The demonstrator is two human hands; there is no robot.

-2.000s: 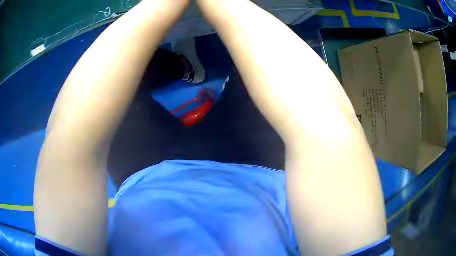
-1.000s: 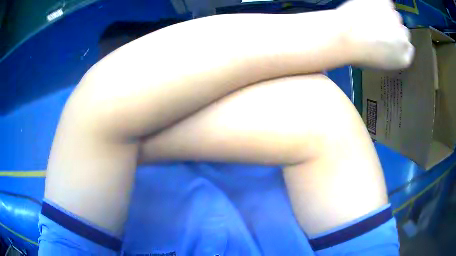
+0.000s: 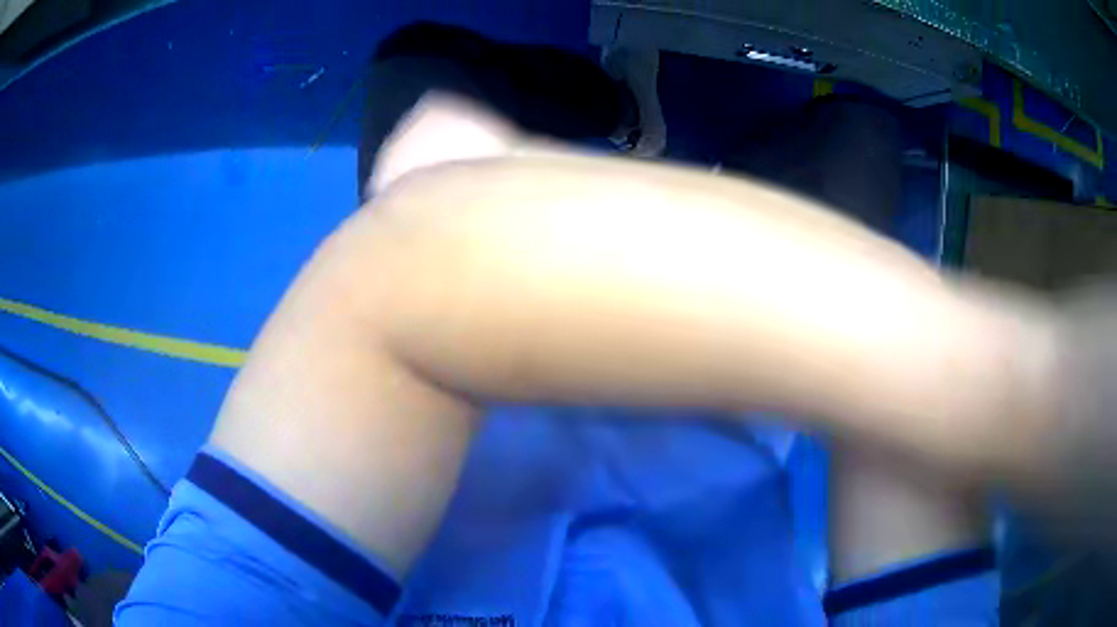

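My bare arms are crossed in front of the light blue work shirt (image 3: 613,490). My left forearm reaches across to the right, and my left hand (image 3: 1072,380) is a dark blur at the right edge. My right forearm is mostly hidden behind the left one. What looks like my right hand (image 3: 443,137) shows blurred beside my left elbow. The fingers of both hands cannot be made out, and no work item is visible in them.
A brown carton (image 3: 1035,245) is at the right, partly covered by my left arm. A grey bench edge (image 3: 784,52) crosses the top. Dark trousers (image 3: 515,86) and a light shoe (image 3: 649,116) show below it. The blue floor has a yellow line (image 3: 135,337). A red object (image 3: 55,570) is at lower left.
My arms were extended forward together, then crossed. They remain crossed, with my left hand now lower and farther right. The view has shifted, with the carton nearer the right edge.
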